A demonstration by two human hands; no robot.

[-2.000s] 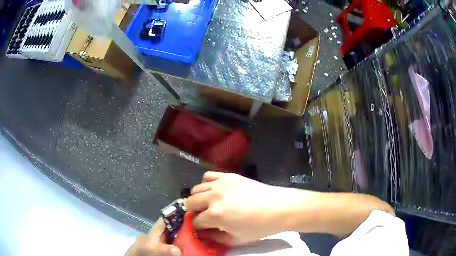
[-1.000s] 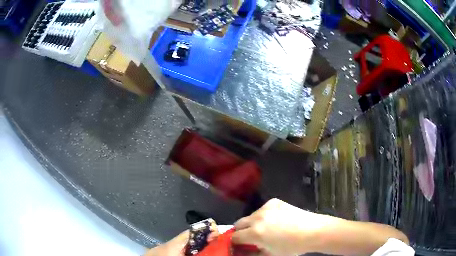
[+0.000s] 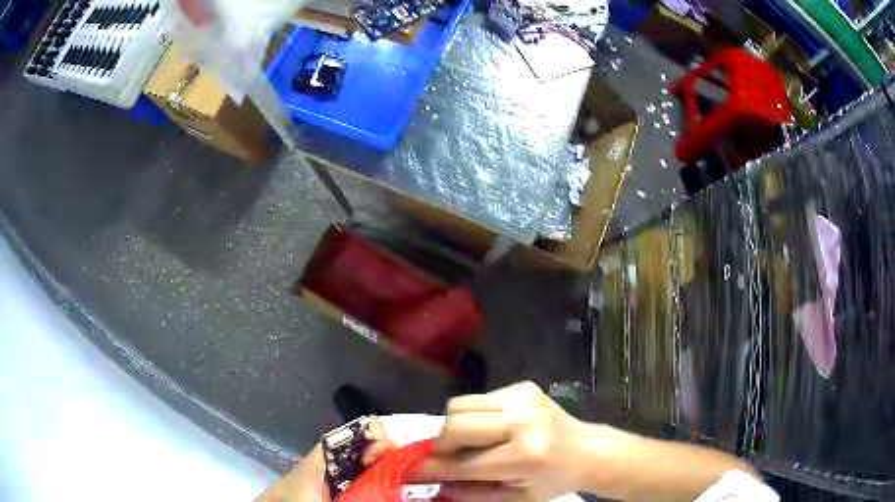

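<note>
My left hand (image 3: 303, 479), cut off by the bottom edge, holds a dark circuit board (image 3: 347, 454) with small metal parts. A bright red bag (image 3: 388, 475) lies against the board, between my hands. My right hand (image 3: 505, 443) has its fingers closed on the right side of the red bag. A small white patch shows on the red bag near my right fingers. The lower part of the bag is cut off by the frame.
A plastic-wrapped table (image 3: 471, 137) bears a blue tray (image 3: 339, 86) with a black part. A red-lined carton (image 3: 388, 299) stands on the floor below. Wrapped shelving (image 3: 716, 324) is at the right, a red stool (image 3: 734, 106) behind. A white divided tray (image 3: 98, 47) is at upper left.
The view has shifted, moving the table and carton up and left since one second ago. Both hands stay low in view with the board and red bag; the board has moved left with the view.
</note>
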